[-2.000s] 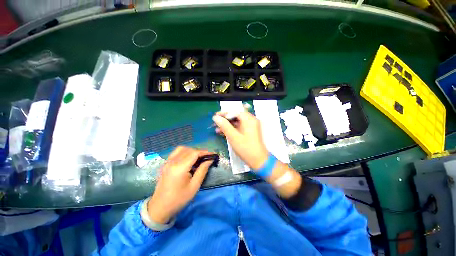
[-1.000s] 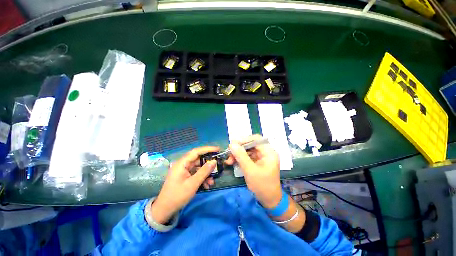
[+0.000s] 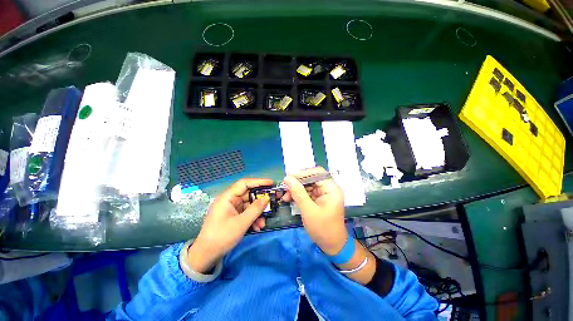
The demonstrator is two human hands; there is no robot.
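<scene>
My left hand holds a small black device unit with a yellow part showing, its thumb over the near face. My right hand holds metal tweezers like a pen. The tweezer tip points left at the upper right of the unit; whether it touches, or holds a small piece, cannot be told. Two white strips lie upright just beyond my hands. A blue sheet with a dark grid lies to the left.
A black compartment tray holds units at the back; one back-row pocket is empty. White scraps lie beside a black box. A yellow tray is at far right. Bagged white sheets and a blue pack are at left.
My right hand has come down from over the white strips to the unit with the tweezers. The unit has turned in my left hand, its yellow part now showing. The view has shifted slightly.
</scene>
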